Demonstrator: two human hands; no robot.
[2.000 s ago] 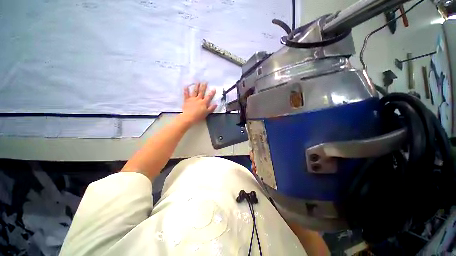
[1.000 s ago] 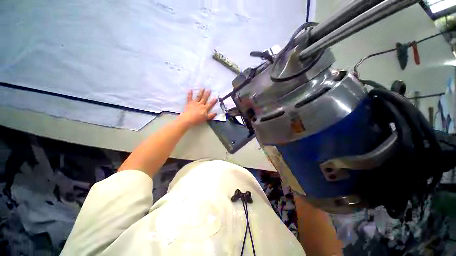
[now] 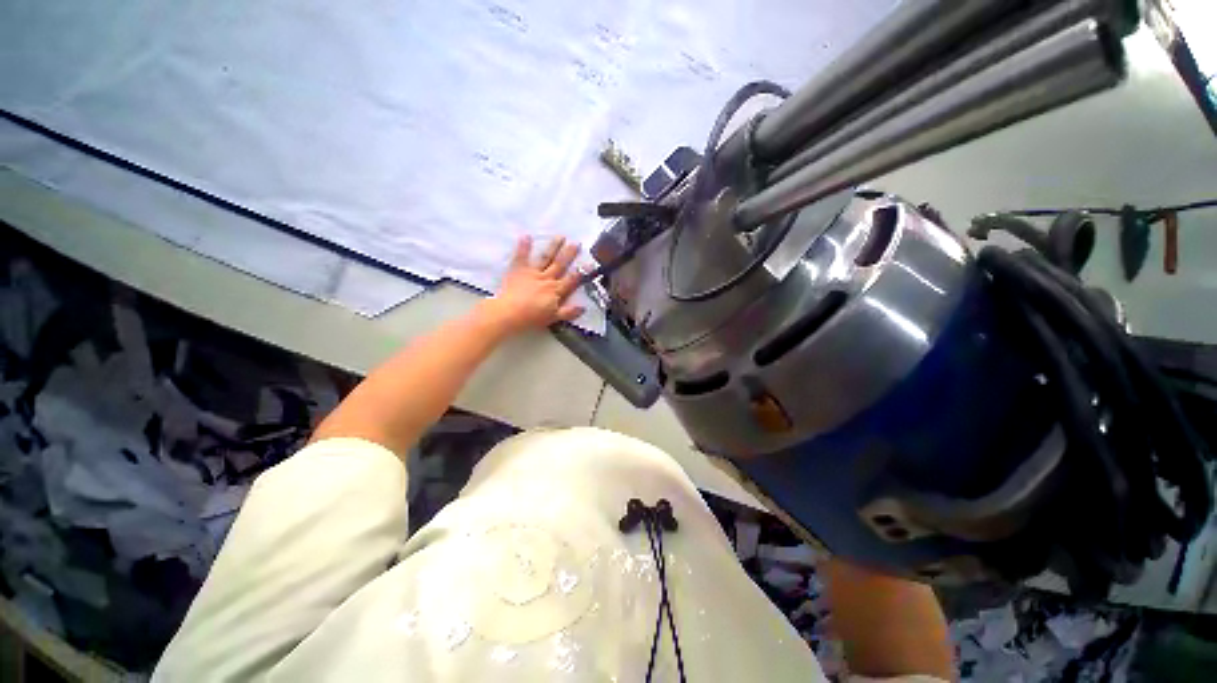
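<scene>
The blue and silver cutting machine (image 3: 854,360) stands at the table's near edge and fills the right of the view. Part of its flat base plate (image 3: 611,360) shows at its left. My left hand (image 3: 538,283) lies flat, fingers spread, on the white paper marker (image 3: 320,120) beside the machine, holding nothing. My right hand is hidden behind the motor; only the forearm shows below it. A mottled greenish-yellow stick (image 3: 621,166) lies on the paper, partly covered by the machine. The lay's dark edge (image 3: 227,204) runs to my left hand.
A thick black cable coil (image 3: 1088,400) hangs on the machine's right side. A dark tool (image 3: 1134,243) and one with a reddish-brown handle (image 3: 1170,243) lie at the far right. White and dark scraps (image 3: 120,440) heap below the table edge (image 3: 254,294).
The machine has turned, its rods now pointing more toward me, and covers more of the stick. The view has rotated, tilting the table edge. My left hand stays flat beside the machine.
</scene>
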